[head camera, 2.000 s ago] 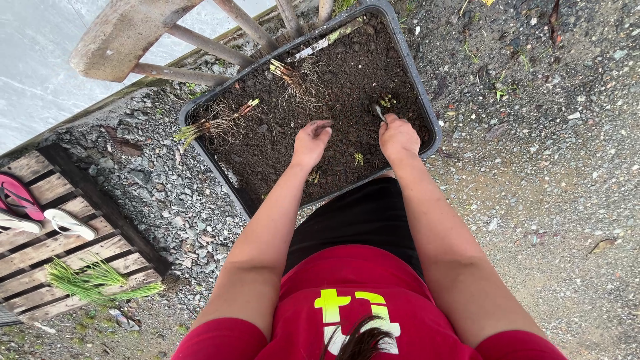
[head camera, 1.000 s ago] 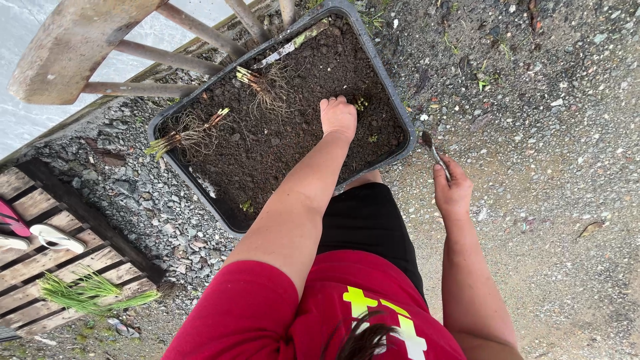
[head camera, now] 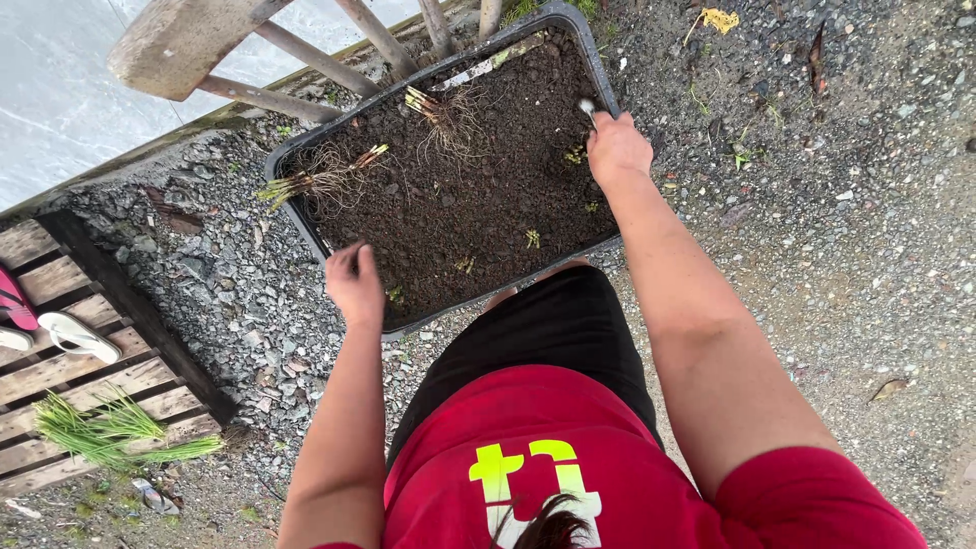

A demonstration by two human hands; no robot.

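Note:
A black plastic tub point(head camera: 301, 232) full of dark soil point(head camera: 488, 198) stands in front of me. My right hand point(head camera: 619, 149) grips a spoon-like metal tool point(head camera: 587, 107), whose bright end is over the soil by the tub's right wall. My left hand point(head camera: 354, 282) is at the tub's lower left edge, fingers curled; whether it holds anything is hard to see. Two bundles of cut green stems with roots, one at the top point(head camera: 446, 118) and one at the left rim point(head camera: 324, 179), lie on the soil. Small green stubs point(head camera: 532, 239) poke out along the near and right sides.
Wooden chair-like spindles and a broad wooden piece point(head camera: 183, 46) adjoin the tub's far side. At left a wooden pallet point(head camera: 99, 313) bears flip-flops point(head camera: 78, 337) and cut green leaves point(head camera: 114, 431). Gravel point(head camera: 801, 252) surrounds the tub.
My right hand, outside the tub a second ago, is now over its right side with the tool. My left hand has moved from the soil near the right-hand stubs to the lower left edge.

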